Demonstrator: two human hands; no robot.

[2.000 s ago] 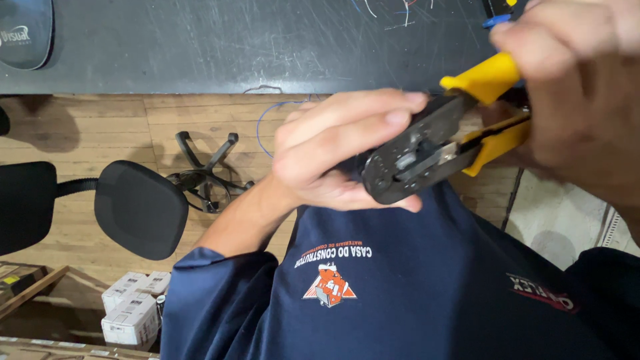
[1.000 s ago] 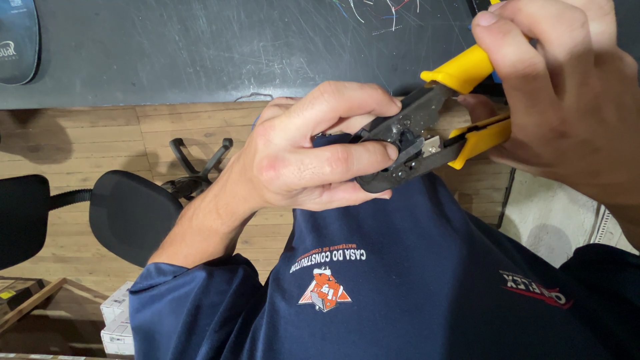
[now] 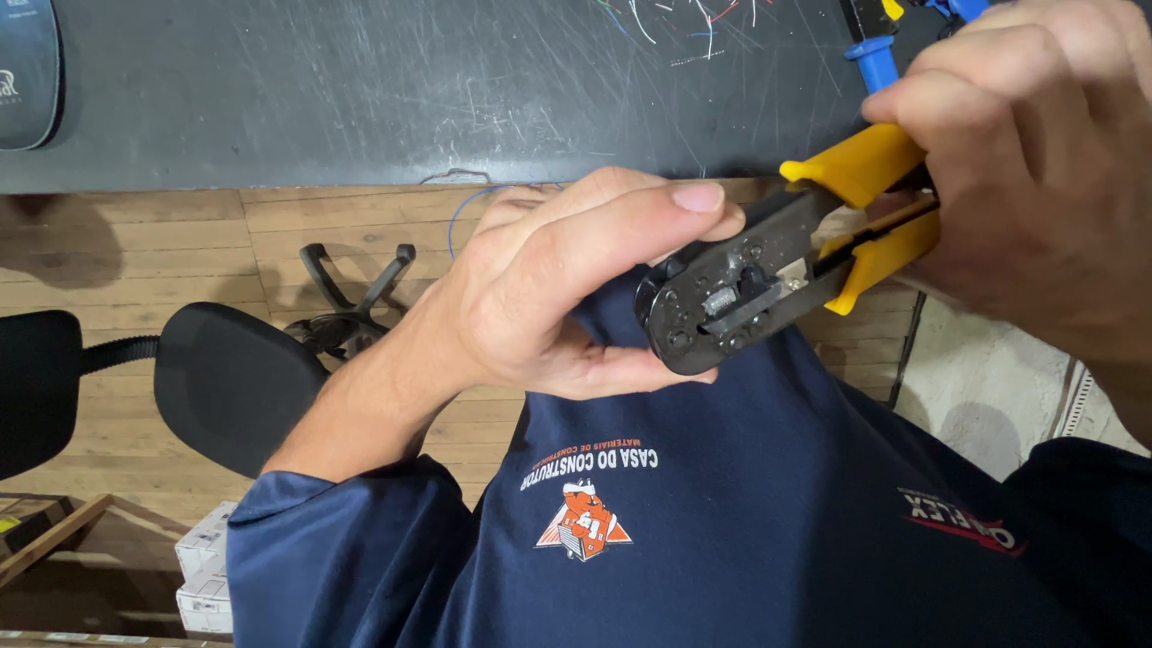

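Observation:
My left hand [image 3: 576,288] is around the head of a black crimping tool [image 3: 720,292], fingers at its upper edge and below its end. My right hand [image 3: 1035,153] grips the tool's yellow handles [image 3: 855,171], which stand somewhat apart. A small clear piece, apparently a modular plug [image 3: 720,301], sits in the tool's die opening. Behind my left hand, a thin blue cable [image 3: 454,220] curves below the table edge; whether it runs to the plug is hidden.
The dark tabletop [image 3: 360,90] bears wire scraps [image 3: 711,27], a blue-handled tool [image 3: 873,58] and a mouse pad [image 3: 27,81]. An office chair [image 3: 238,387] and white boxes [image 3: 207,603] stand on the wooden floor at the left.
A left finger that lay over the tool's die opening one second ago is now at the head's upper edge, and the plug shows. Both hands still hold the crimping tool.

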